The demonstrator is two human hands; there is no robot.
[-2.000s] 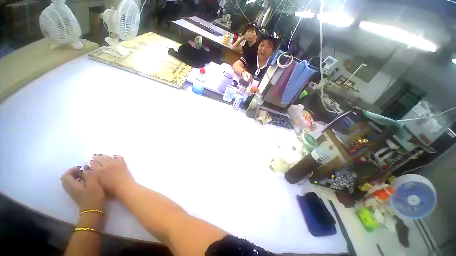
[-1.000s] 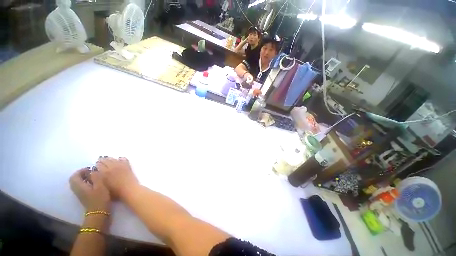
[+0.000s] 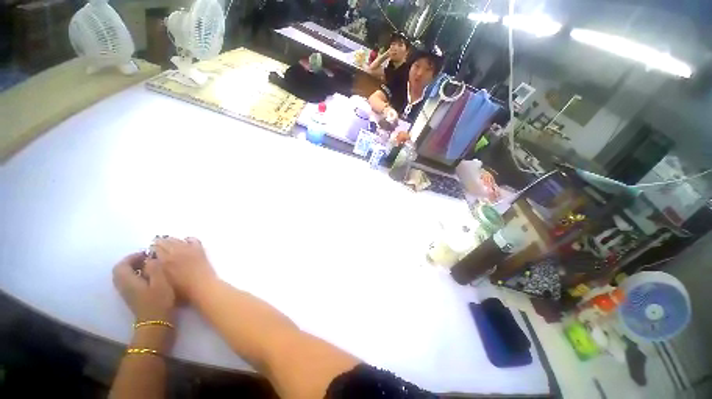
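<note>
My left hand (image 3: 145, 282) and my right hand (image 3: 183, 265) rest together on the white worktable (image 3: 312, 234), at the lower left of the head view. The right hand lies partly over the fingers of the left. The fingers are bent and overlap. A small shiny or dark spot shows between them, too small to name. Whether anything is held is hidden. Two gold bracelets circle the left wrist.
A dark blue flat item (image 3: 500, 333) and dark cylinder (image 3: 478, 259) lie at right near thread cones (image 3: 443, 251). Bottles (image 3: 316, 128) stand at the far edge. Fans (image 3: 195, 39) stand far left. Two people (image 3: 407, 90) sit across.
The hands stay together in nearly the same place. The view has shifted slightly. The near seated person's head has moved a little.
</note>
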